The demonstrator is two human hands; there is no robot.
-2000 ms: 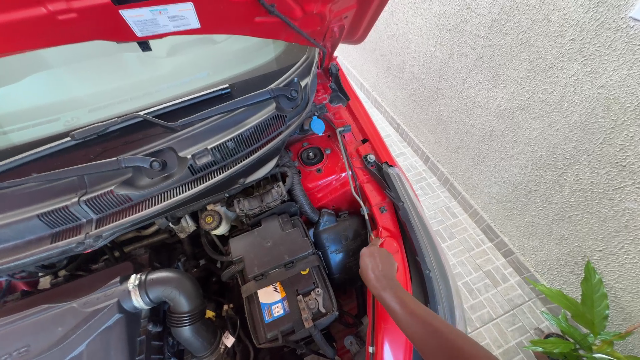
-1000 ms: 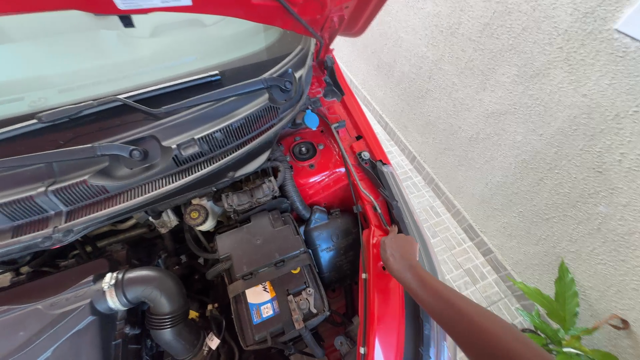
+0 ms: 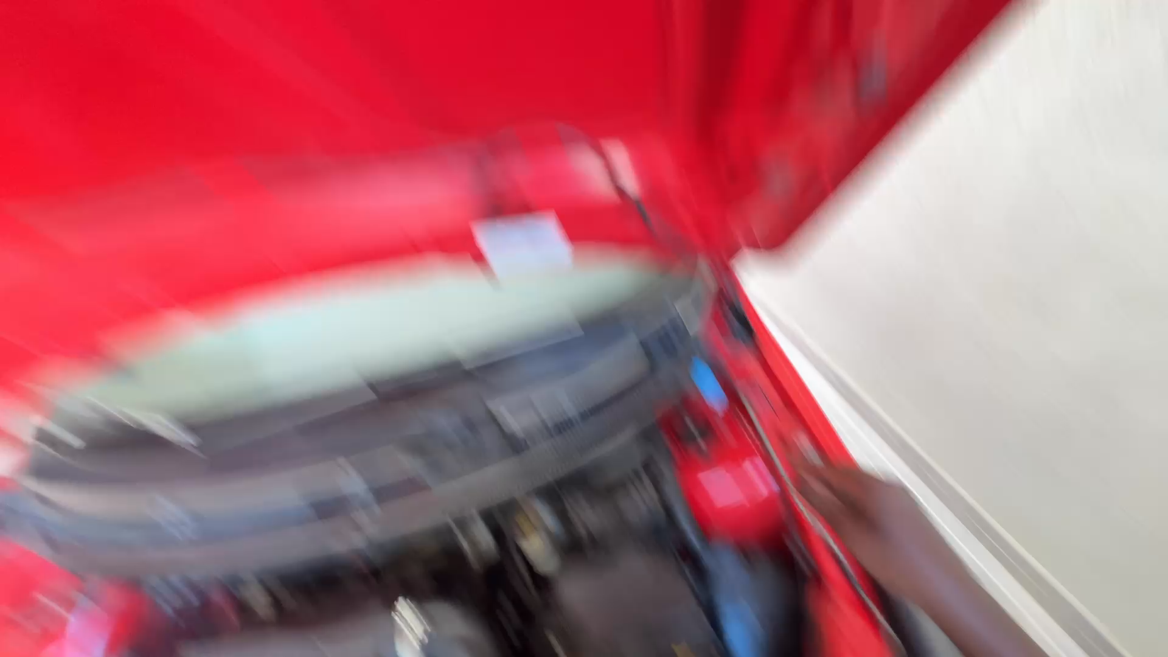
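The head view is strongly blurred. My right hand (image 3: 853, 502) is over the red fender edge at the right of the open engine bay, next to the thin hood prop rod (image 3: 826, 534), which lies along the fender. Whether the fingers touch or grip the rod cannot be made out. Left of the hand is the red strut tower (image 3: 730, 488), with the blue washer-fluid cap (image 3: 708, 383) above it. The raised red hood (image 3: 365, 91) spans the top. My left hand is not in view.
Below the windshield (image 3: 365, 324) runs the dark cowl (image 3: 301, 474). Blurred engine parts and a dark battery cover (image 3: 630, 593) lie at the bottom. A pale wall (image 3: 1022, 319) stands to the right, beyond the fender.
The view has swung up, showing much more of the raised hood. My right hand has moved up along the fender, nearer the strut tower.
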